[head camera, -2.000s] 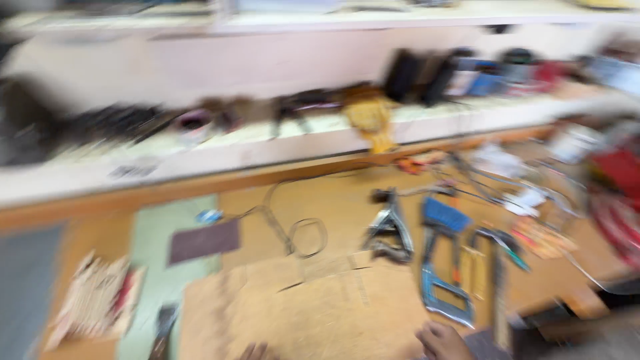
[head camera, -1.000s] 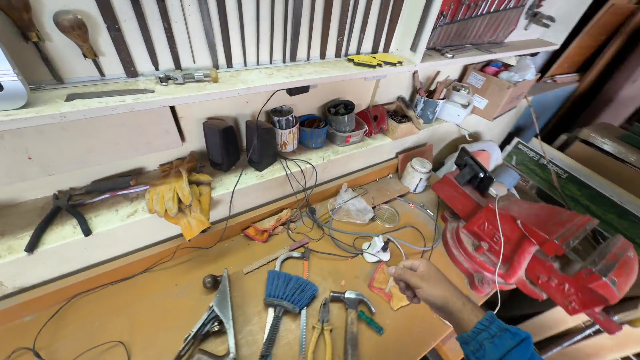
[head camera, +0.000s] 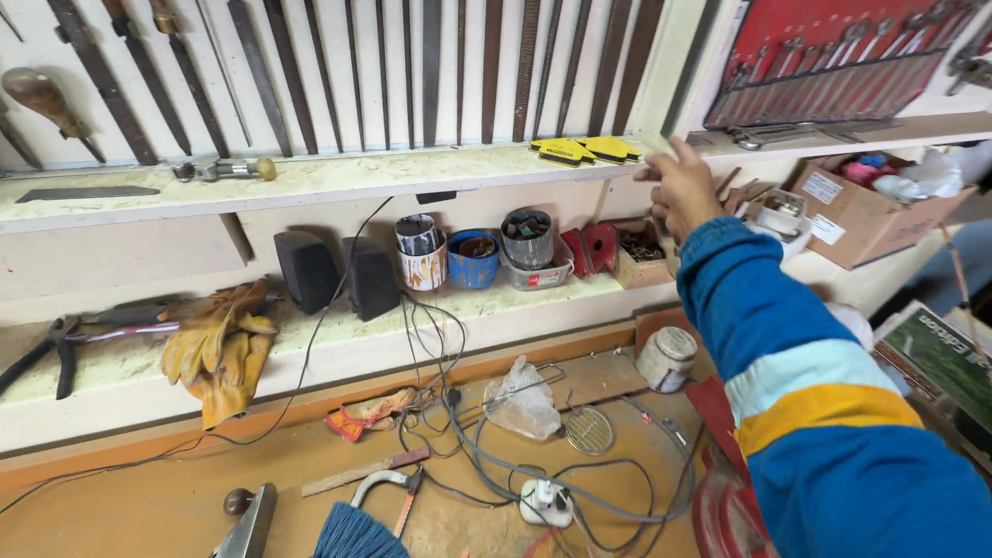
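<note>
My right hand (head camera: 682, 186), in a blue sleeve with white and yellow bands, reaches up at the right, just beside the upper shelf (head camera: 465, 167). Its fingers are apart, and no held thing shows. Two yellow magnetic welding holders (head camera: 564, 152) lie on that shelf, left of the fingertips. Below the hand, a wooden box of small metal parts (head camera: 640, 246) stands on the lower shelf, with a red metal piece (head camera: 590, 248) beside it. My left hand is out of view.
Files (head camera: 493, 70) hang along the wall, and wrenches (head camera: 837, 54) sit in a red rack. Yellow work gloves (head camera: 221, 349) drape over the lower shelf. Cables (head camera: 480, 449), a power adapter (head camera: 546, 502), a blue brush (head camera: 356, 535) and a hand plane (head camera: 249, 527) lie on the bench. A cardboard box (head camera: 868, 221) stands right.
My right hand has risen from above the bench near the cables to beside the upper shelf. The view has swung right and up since the earliest frame, where both hands showed at the bench.
</note>
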